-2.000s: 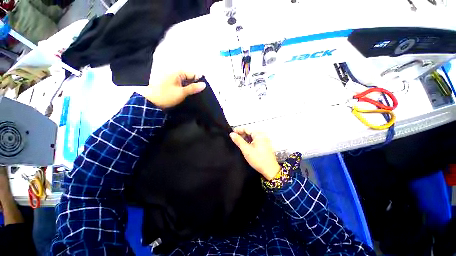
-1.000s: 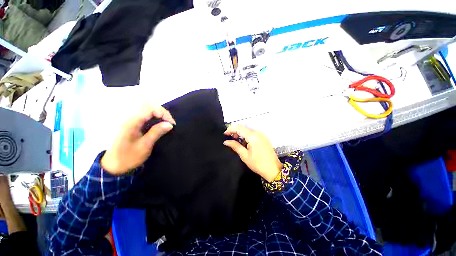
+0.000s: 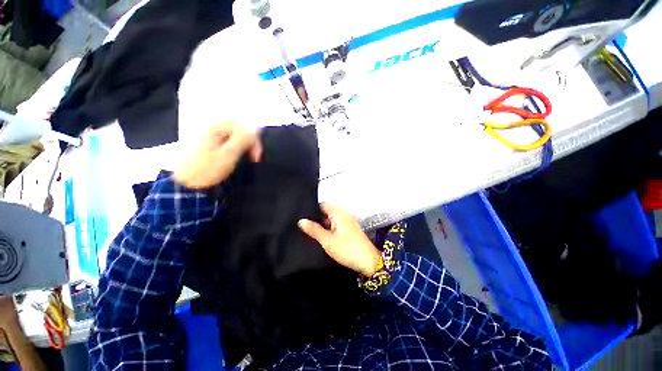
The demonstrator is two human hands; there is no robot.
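Observation:
A black garment piece [image 3: 279,196] runs from my lap up onto the white machine table, its far edge just short of the needle area [image 3: 319,109]. My left hand [image 3: 221,154] is at its upper left edge, blurred, with fingers bent over the cloth; whether it grips is hard to tell. My right hand [image 3: 341,238] pinches the right edge near the table's front, thumb on top and fingers at the edge. The sewing machine head [image 3: 406,54] stands beyond the cloth. Scissors with one red and one yellow-orange handle [image 3: 517,119] lie on the table at the right.
A black cloth heap [image 3: 149,87] lies at the table's upper left. A dark blue cord [image 3: 544,153] hangs by the scissors. Blue bins [image 3: 508,275] are below the front edge. A grey machine part [image 3: 29,246] and another person's arm [image 3: 18,337] are at the left.
The cloth's far end has moved up close to the needle area. My left hand has moved up along the left edge; my right hand still holds the right edge. The view has shifted.

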